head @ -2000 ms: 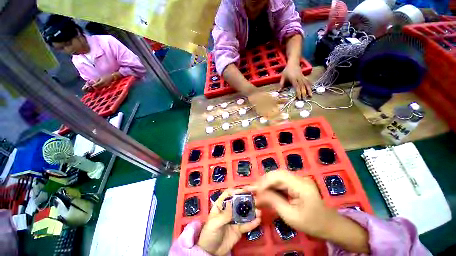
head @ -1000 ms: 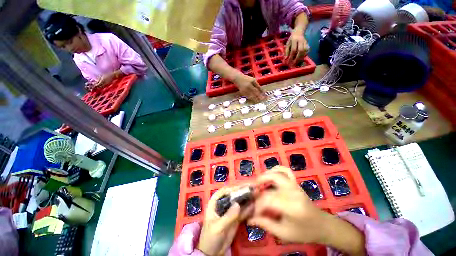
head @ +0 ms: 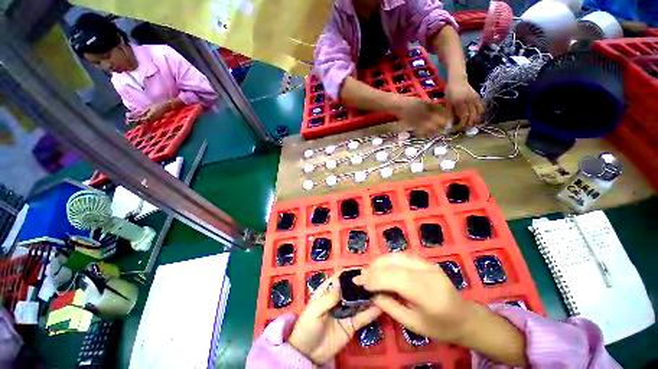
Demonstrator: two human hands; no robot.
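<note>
My left hand (head: 322, 326) holds a dark square watch head (head: 353, 287) above the red compartment tray (head: 470, 181). Its fingers and thumb are around the lower and left edges. My right hand (head: 418, 294) is at the watch head's right side, its thumb and fingertips on the upper face and edge; a shiny clear layer shows at the lower edge. Other watch heads, such as one at the tray's far right corner (head: 457, 192), lie in the tray's pockets. The pockets under my hands are hidden.
White charging discs (head: 447, 165) with cords lie on the brown board (head: 317, 196) beyond the tray. Another person's hands (head: 440, 115) are over the cords. A spiral notebook (head: 613, 288), bottle (head: 586, 186) and dark fan (head: 573, 101) are right; a paper stack (head: 177, 310) and metal post (head: 137, 162) left.
The watch head has turned from tilted, between my hands, to dark face up. My right hand's fingers have settled on it. The other person's hands have moved right over the cords.
</note>
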